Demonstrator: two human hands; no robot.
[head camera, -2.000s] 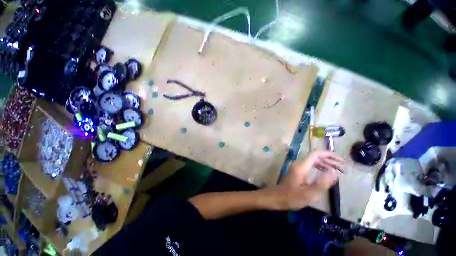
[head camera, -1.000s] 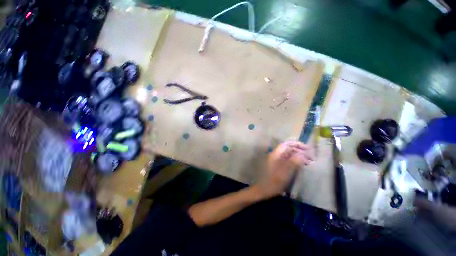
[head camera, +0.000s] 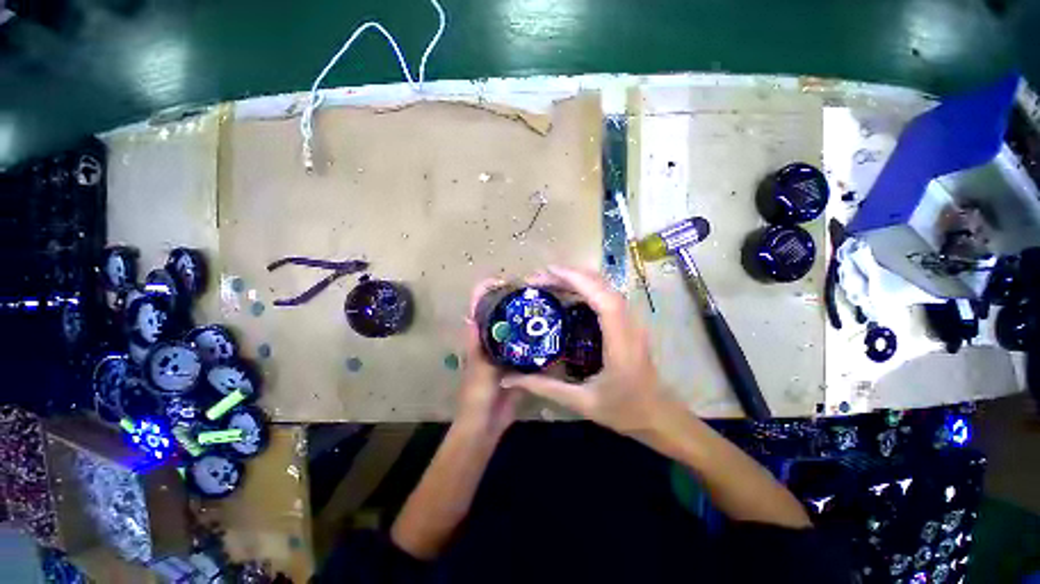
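Note:
A black cylindrical housing (head camera: 527, 329) is held between my hands above the front edge of the mat. Its open end faces up and shows a round circuit board with coloured dots. My left hand (head camera: 481, 371) is closed around its left side. My right hand (head camera: 622, 371) is curled around a second dark glossy round part (head camera: 584, 340), just right of the housing, with fingers reaching the housing's rim. My palms hide the lower parts of both pieces. A glossy black cup-shaped cover (head camera: 379, 308) lies on the mat (head camera: 428, 217) to the left.
Dark pliers (head camera: 314, 277) touch or nearly touch the cover. A white cable (head camera: 371, 29) loops at the back. A mallet (head camera: 718, 331), a thin tool (head camera: 639, 257) and two black covers (head camera: 793, 192) lie right, before a blue-flapped box (head camera: 947, 160). Discs with grey faces (head camera: 175, 365) pile left.
The view has turned and levelled. Earlier only one hand showed clearly, empty-looking, near the mallet. Now both hands are together at the mat's front edge, holding the housing and the dark part.

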